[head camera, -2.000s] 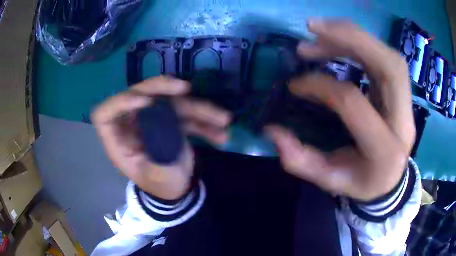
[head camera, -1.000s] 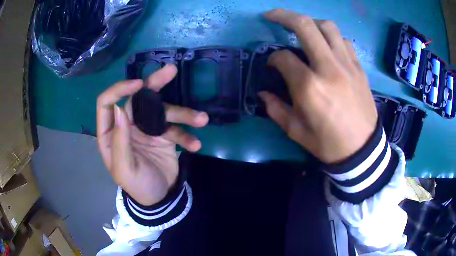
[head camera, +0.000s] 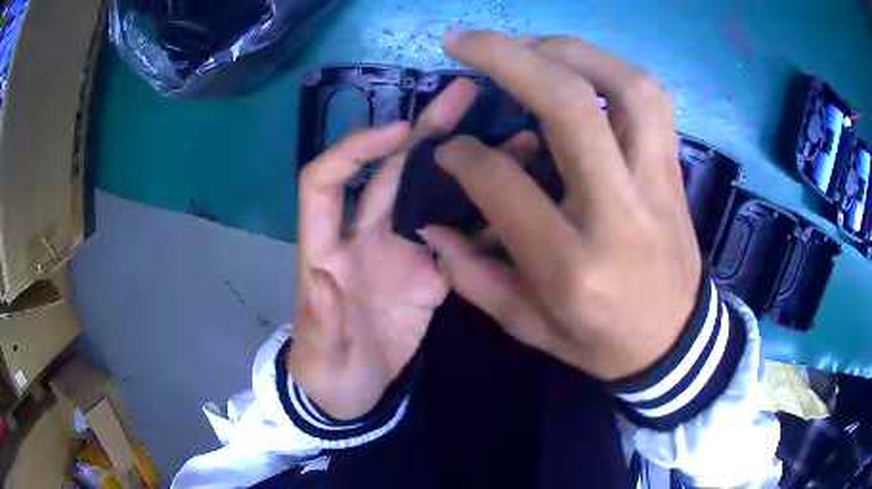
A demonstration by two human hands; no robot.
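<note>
My left hand point(head camera: 359, 248) is palm up in front of the housing row. A dark oval insert point(head camera: 425, 196) lies against its fingers; it is blurred, and whether it is one piece or several stacked cannot be told. My right hand point(head camera: 583, 220) reaches over from the right, with thumb and index finger at the same insert. A black housing point(head camera: 311, 119) with an oval opening lies behind my left fingers. More of the row is largely hidden by both hands.
Several black housings point(head camera: 749, 250) stand in a slanting row right of my right hand. Units with pale blue cells point(head camera: 824, 148) lie at the far right. A clear bag of black parts point(head camera: 191, 48) is at upper left, beside a cardboard carton point(head camera: 43, 172).
My right hand has left the third housing and moved left to the insert at my left hand. The view has shifted, so the bench things appear further right.
</note>
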